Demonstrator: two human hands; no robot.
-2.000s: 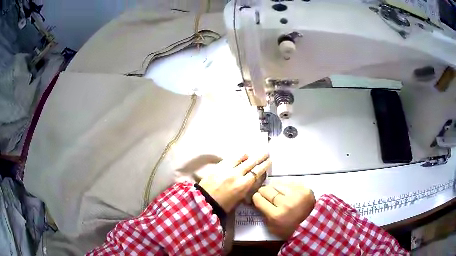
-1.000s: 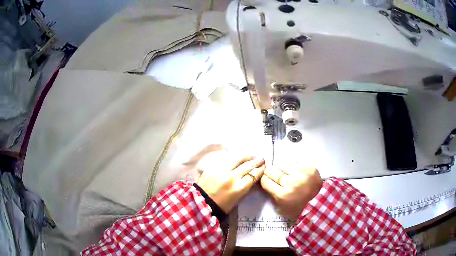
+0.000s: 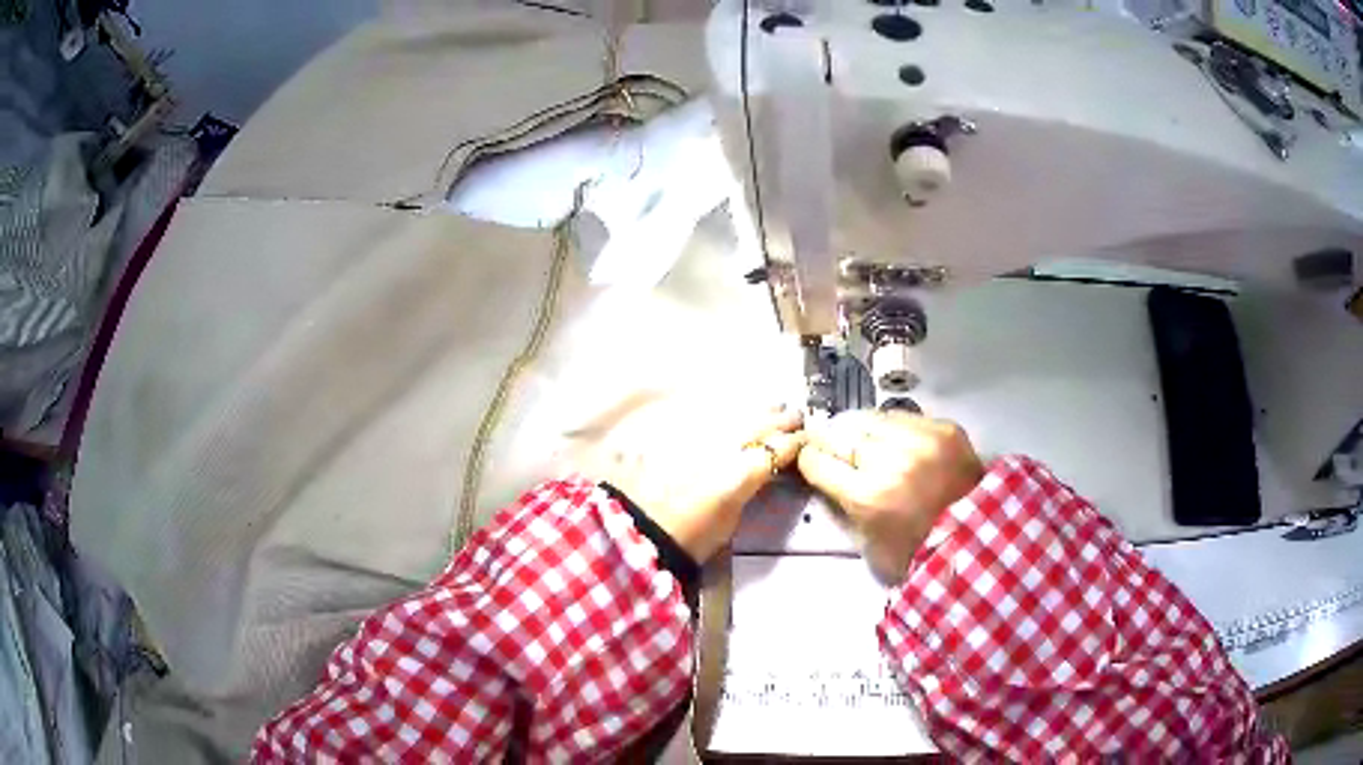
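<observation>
A large beige cloth (image 3: pixel 329 344) covers the left of the table, with an overlocked seam (image 3: pixel 511 392) running down it. Its right part is washed out by bright light beside the presser foot (image 3: pixel 821 374). My left hand (image 3: pixel 695 475) lies on the cloth, fingertips pinching at its edge just below the presser foot. My right hand (image 3: pixel 894 475) is closed, its fingertips meeting the left ones at the same edge. The fingers hide the piece of edge between them. The needle itself cannot be made out.
The machine head (image 3: pixel 1046 165) spans the upper right. A black flat rectangle, perhaps a phone (image 3: pixel 1205 407), lies right of the needle. A printed ruler (image 3: pixel 815 691) runs along the front edge. Grey garments (image 3: pixel 60 284) are heaped at left, with maroon cloth (image 3: pixel 117 332) beside the beige.
Both hands have moved up, close to the presser foot, fingertips still together. The view has shifted slightly, so the machine head and black rectangle appear further right.
</observation>
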